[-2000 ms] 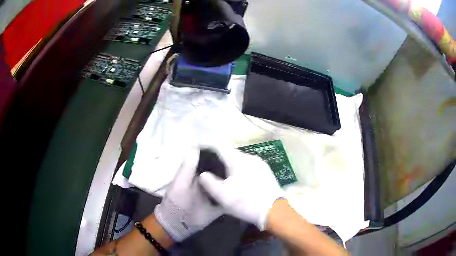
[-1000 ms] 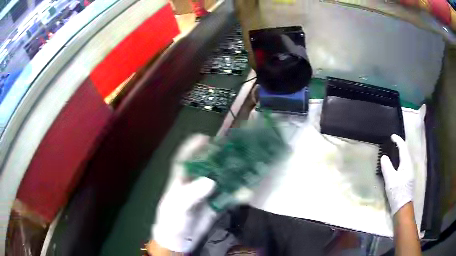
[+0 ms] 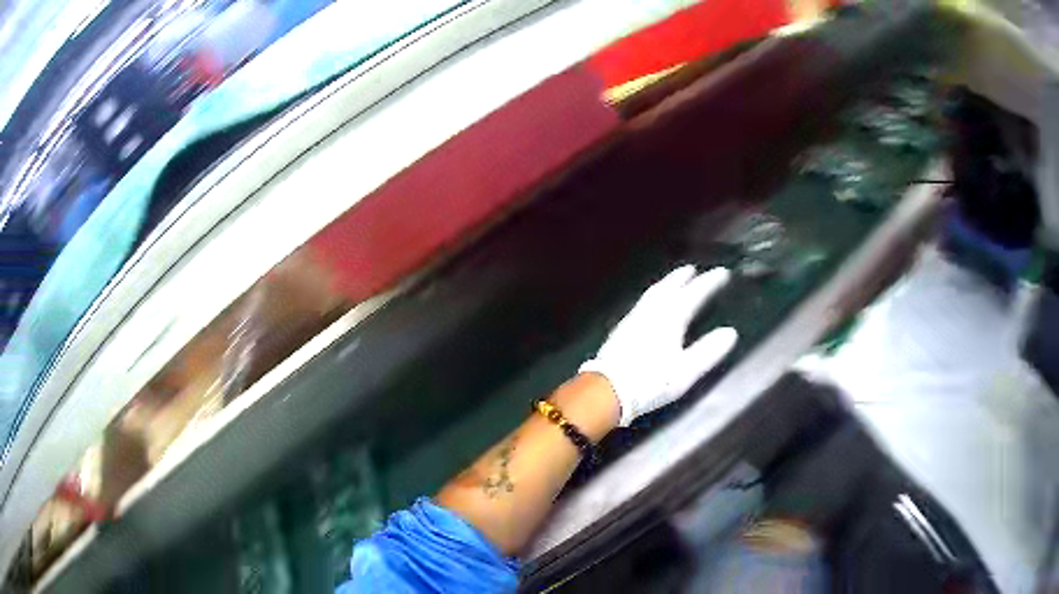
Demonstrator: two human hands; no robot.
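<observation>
My left hand (image 3: 662, 342), in a white glove, is over the dark green conveyor belt (image 3: 430, 406). Its fingers and thumb are spread, and nothing shows in its grip. A blurred circuit board (image 3: 761, 240) lies on the belt just past the fingertips, and it is not clear whether they touch it. More blurred boards (image 3: 848, 172) lie farther along the belt at the upper right. My right hand is out of the picture.
A pale conveyor rail (image 3: 801, 337) runs beside my hand. The white cloth (image 3: 946, 371) is at the right, with the black fan (image 3: 996, 163) behind it. A dark red side panel (image 3: 476, 174) borders the belt's far side. Blurred green shapes lie at the lower left.
The view has swung left. My left hand has moved onto the conveyor and no longer holds the green board. My right hand, seen earlier on the dark brush, has left the picture.
</observation>
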